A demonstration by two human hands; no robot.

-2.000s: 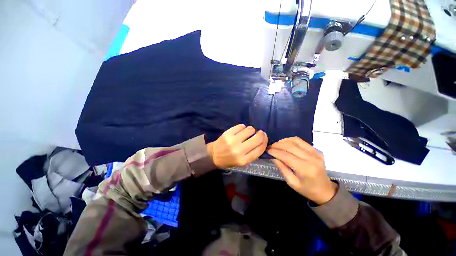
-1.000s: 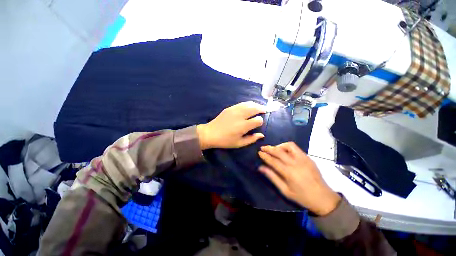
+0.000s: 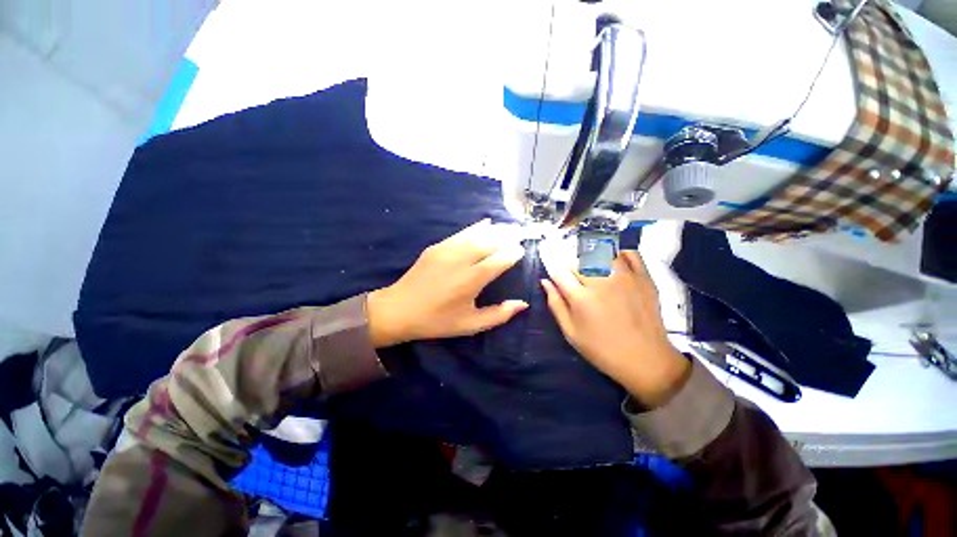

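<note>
A dark navy garment panel [image 3: 262, 220] lies on the white table, spread left of the needle and hanging over the front edge. My left hand [image 3: 446, 288] lies on the panel just left of the presser foot [image 3: 537, 231], thumb apart from the fingers. My right hand [image 3: 609, 315] lies on the panel right of a seam line, its fingertips close to the foot and beside a bluish-grey block [image 3: 597, 252]. Bright lamp light washes out the needle area and hides the fingertips' exact contact.
The white machine head [image 3: 735, 63] stands over the work, with a tension dial [image 3: 690, 180] and checked cloth [image 3: 892, 126]. Small dark pieces [image 3: 777, 304] and black snips [image 3: 758, 369] lie at right. Cloth pieces [image 3: 52, 420] are heaped lower left beside a blue crate [image 3: 281, 474].
My right hand has moved forward from the panel's front part to beside the foot. My left hand has moved up next to the foot. More panel hangs over the front edge. The view has shifted.
</note>
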